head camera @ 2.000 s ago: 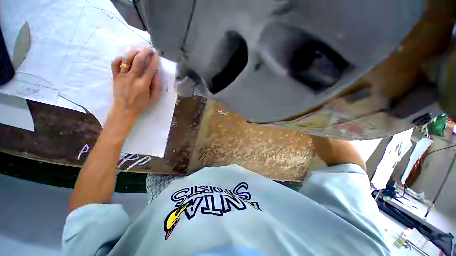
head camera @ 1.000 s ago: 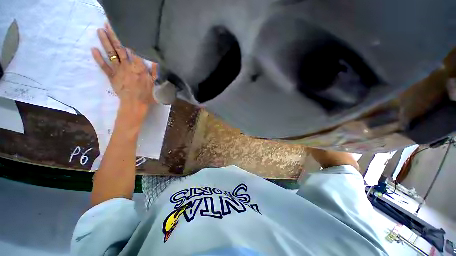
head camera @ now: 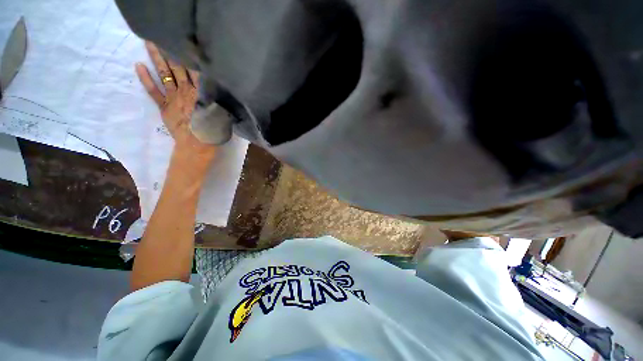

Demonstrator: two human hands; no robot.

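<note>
The large grey motor housing of the cutting machine (head camera: 352,155) fills the upper right, very close to the camera. Its pale round knob (head camera: 211,124) is over my left wrist. My left hand (head camera: 178,95) lies flat with spread fingers on the white marker paper (head camera: 84,63), a ring on one finger; the housing hides part of it. My right hand is hidden behind the housing; only a bit of that arm shows below it. The blade and base plate are hidden.
A leaf-shaped grey piece (head camera: 13,53) lies on the paper at the far left. The brown table (head camera: 77,187) bears "P6" writing and has a dark green edge (head camera: 63,248). Lint covers the table (head camera: 317,211) below the housing. Cluttered equipment (head camera: 564,303) stands at the right.
The housing has grown larger in view and shifted left and down, covering more of my left hand. My left hand has flattened and spread. My right forearm has mostly gone behind the housing.
</note>
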